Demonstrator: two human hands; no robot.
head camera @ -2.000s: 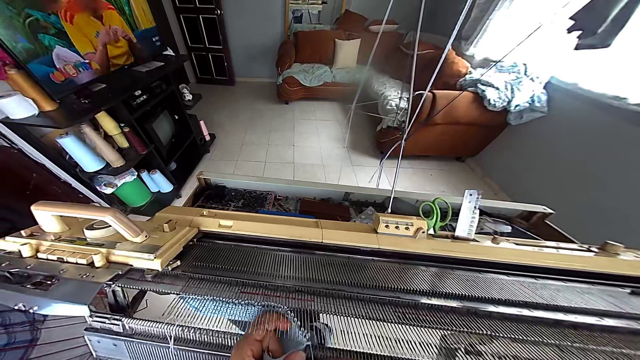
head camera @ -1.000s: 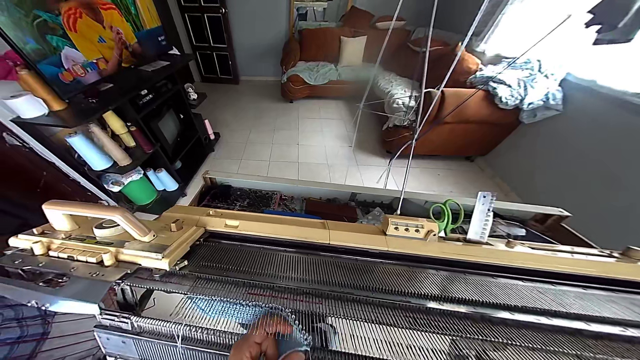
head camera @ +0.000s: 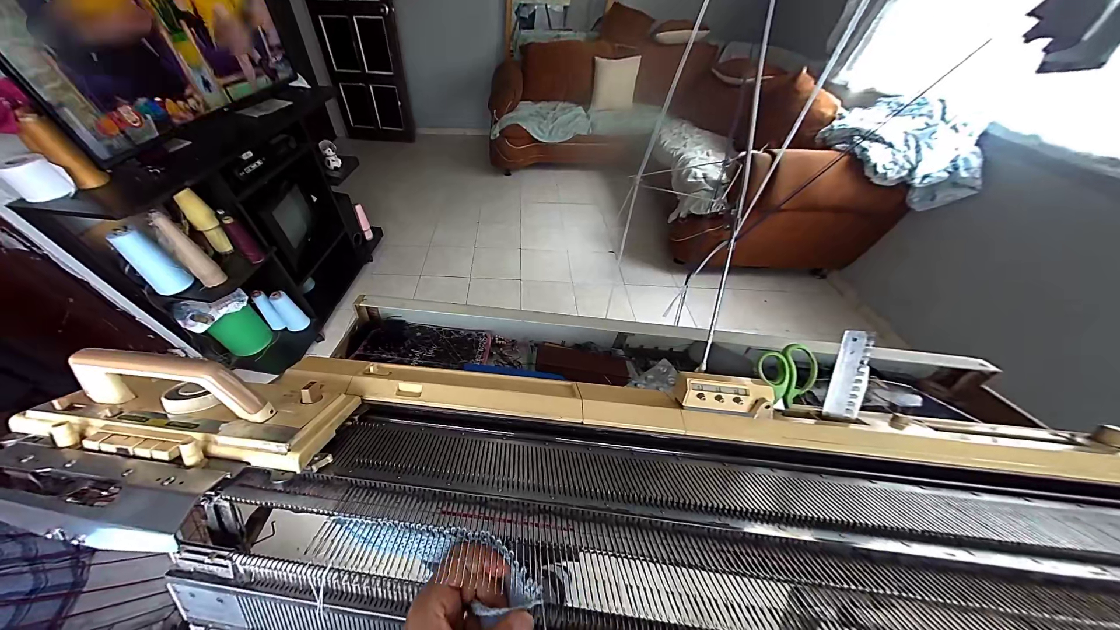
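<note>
Near the bottom centre, my left hand (head camera: pixel 468 588) pinches the edge of a light-blue knitted fabric (head camera: pixel 394 535) between curled fingers and thumb. The fabric hangs at the needles of a flatbed knitting machine (head camera: pixel 612 512), and its right edge curves around the fingers. Fine needles or strands pass in front of the fingertips. My right hand is not in view. The beige carriage (head camera: pixel 188 411) with its curved handle rests at the machine's left end. White cord (head camera: pixel 320 588) is tied around the front bed's needles, left of the hand.
Green-handled scissors (head camera: pixel 787 372), a white punched ruler (head camera: pixel 847 374) and a row counter (head camera: pixel 722 394) stand along the back rail. Yarn strands (head camera: pixel 744 175) run down from above. Yarn cones (head camera: pixel 149 261) sit on black shelves at left. A brown sofa (head camera: pixel 792 210) stands beyond.
</note>
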